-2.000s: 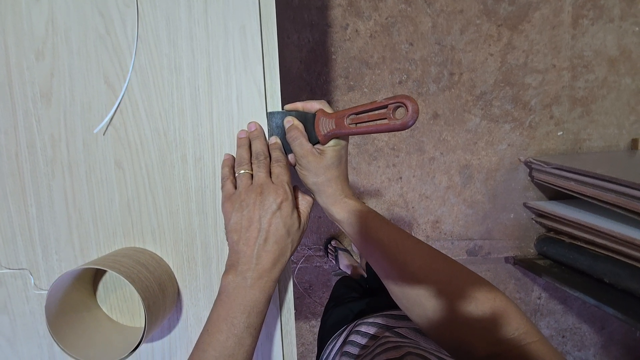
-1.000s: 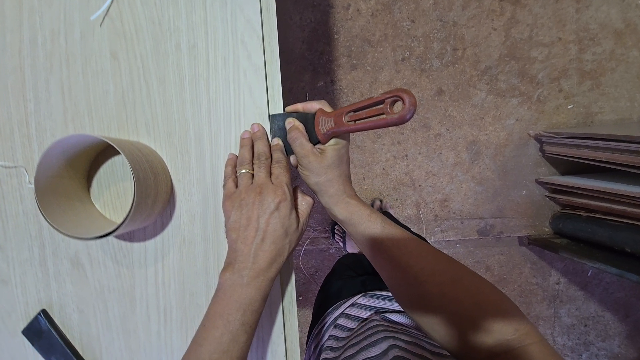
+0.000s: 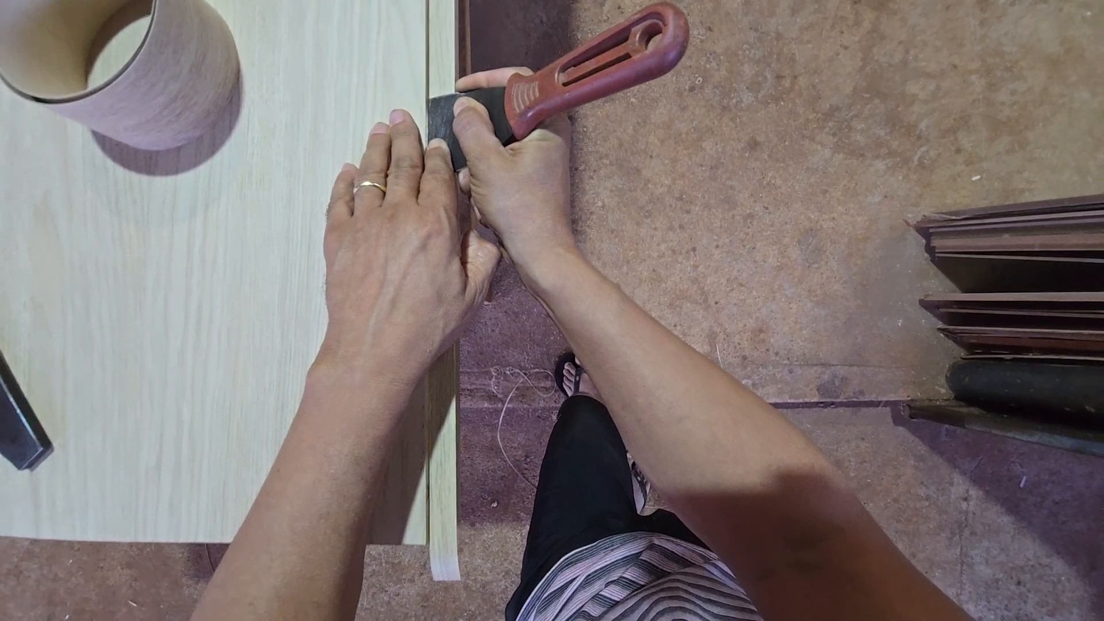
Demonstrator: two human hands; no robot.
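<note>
A pale wood-grain board (image 3: pixel 216 345) fills the left side of the head view, with a narrow strip of edge banding (image 3: pixel 444 483) running along its right edge and sticking out past the near corner. My left hand (image 3: pixel 397 250) lies palm down on the board at that edge, fingers nearly straight, the thumb over the side. My right hand (image 3: pixel 522 181) grips a putty knife (image 3: pixel 595 65) with a red plastic handle by its dark blade. The blade lies across the strip beside my left fingertips, its front edge at the board's edge. My right fingers are partly hidden beneath it.
A roll of wood-grain edge banding (image 3: pixel 185 78) stands on the board at the upper left. A dark, flat-sided object (image 3: pixel 19 423) lies at the left border. Stacked brown panels (image 3: pixel 1018 319) and a dark roll (image 3: pixel 1026 384) are at the right. A thin string (image 3: pixel 502 423) lies on the floor.
The view has shifted toward the board's near end, whose corner now shows. Both hands and the putty knife have moved along the edge toward that end, keeping the same hold.
</note>
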